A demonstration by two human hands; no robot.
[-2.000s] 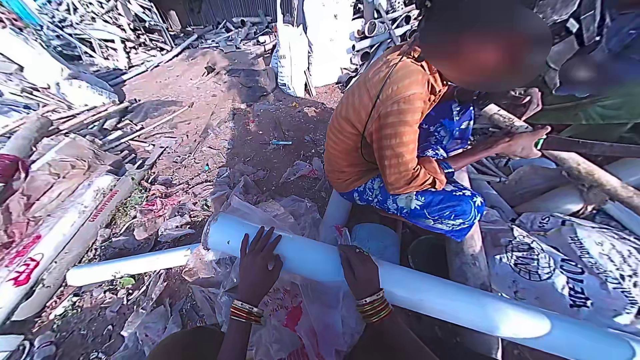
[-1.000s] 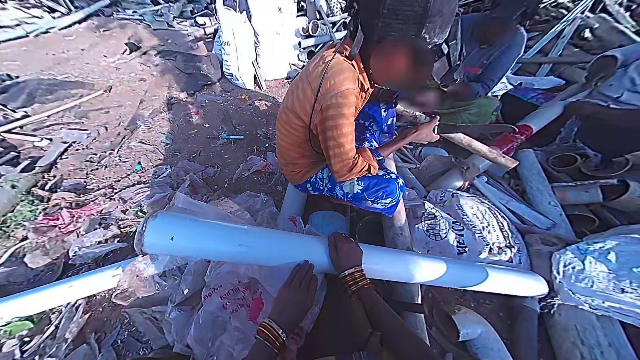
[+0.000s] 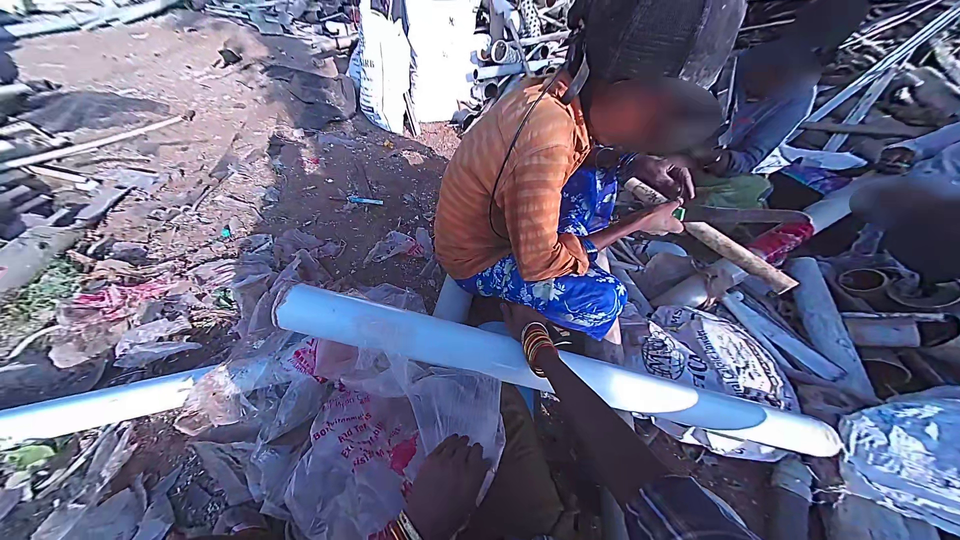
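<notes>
A thick white plastic pipe [image 3: 420,337] lies slanting across the middle of the head view. My right arm crosses over it, and my right hand [image 3: 521,319] reaches past its far side, near the seated person's blue skirt; what its fingers do is hard to make out. Below the pipe, my left hand [image 3: 448,480] rests on a clear plastic bag [image 3: 352,450] with red print; whether it grips the film cannot be told. A second white pipe [image 3: 112,401] lies at the left, its right end under plastic film.
A person in an orange shirt [image 3: 510,180] sits just beyond the pipe, holding a dirty narrow pipe [image 3: 739,255] beside a blade. Other people are at upper right. Printed sacks [image 3: 720,360], pipe pieces [image 3: 829,322] and a wrapped white bundle [image 3: 907,442] crowd the right.
Both my hands were on the thick pipe; the left has come off it toward me, onto the plastic bag, and the right has moved over to its far side. The view has swung right since the first frame.
</notes>
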